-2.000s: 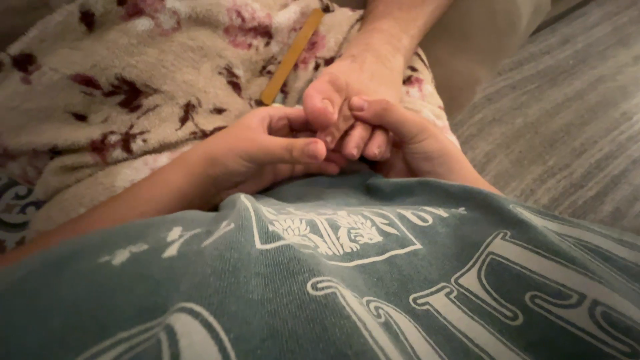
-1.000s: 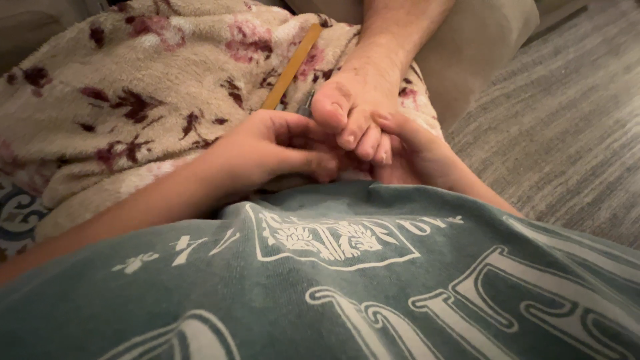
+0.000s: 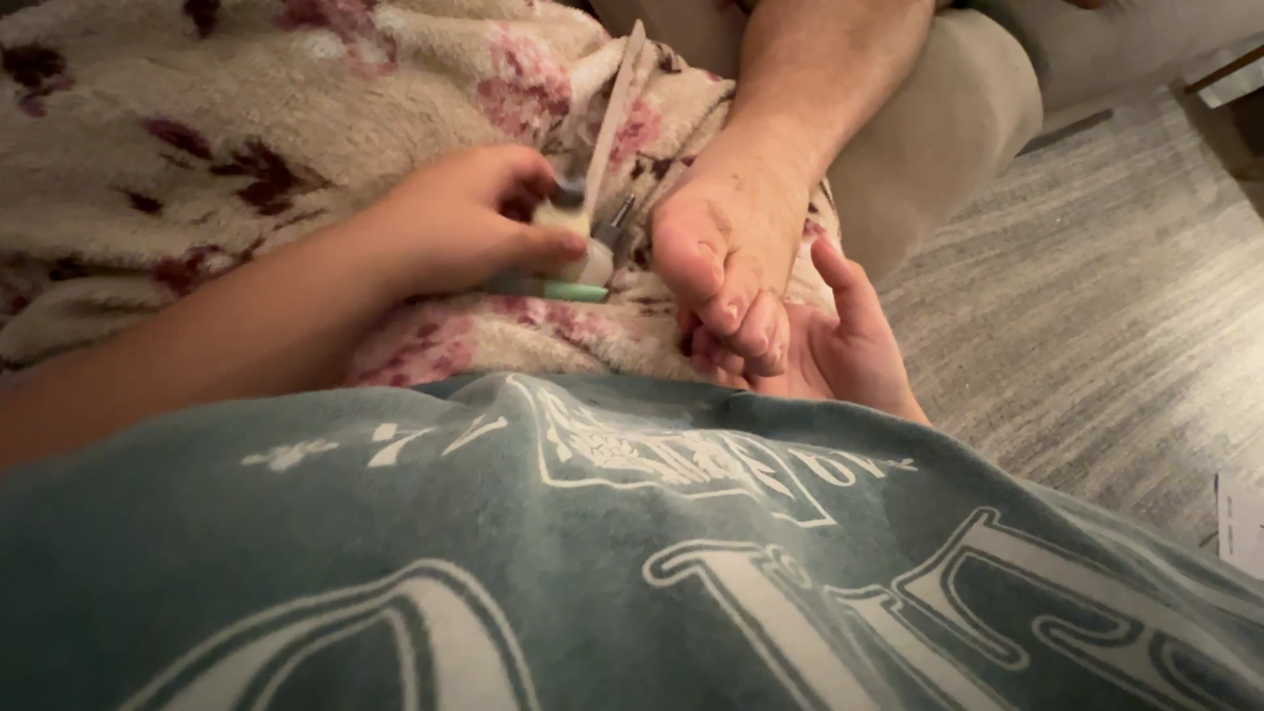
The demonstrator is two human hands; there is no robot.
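Observation:
Another person's bare foot [image 3: 731, 237] extends down from the top, toes toward my shirt. Beneath its toes my right hand [image 3: 849, 346] is cupped, palm up, its fingers partly hidden and its thumb apart from the foot. To the left, my left hand [image 3: 494, 222], slightly blurred, has its thumb and fingers around a small pale yellowish bottle [image 3: 563, 219] with a dark top. A whitish bottle-like object [image 3: 594, 265], a thin metal tool [image 3: 620, 219] and a light green item [image 3: 576, 292] are close to its fingertips. A long pale nail file [image 3: 616, 114] slants up behind them.
A fleecy floral blanket [image 3: 395, 109] lies under the small items. Beige upholstery [image 3: 928, 128] is beside the foot, with wood-look flooring [image 3: 1076, 296] at the right. My printed green shirt [image 3: 592, 573] fills the lower view. Part of a white paper-like thing [image 3: 1239, 523] shows at the right edge.
My left hand has moved left, away from the toes, to the small bottle. My right thumb has come off the foot. The file stood yellowish before and looks pale now.

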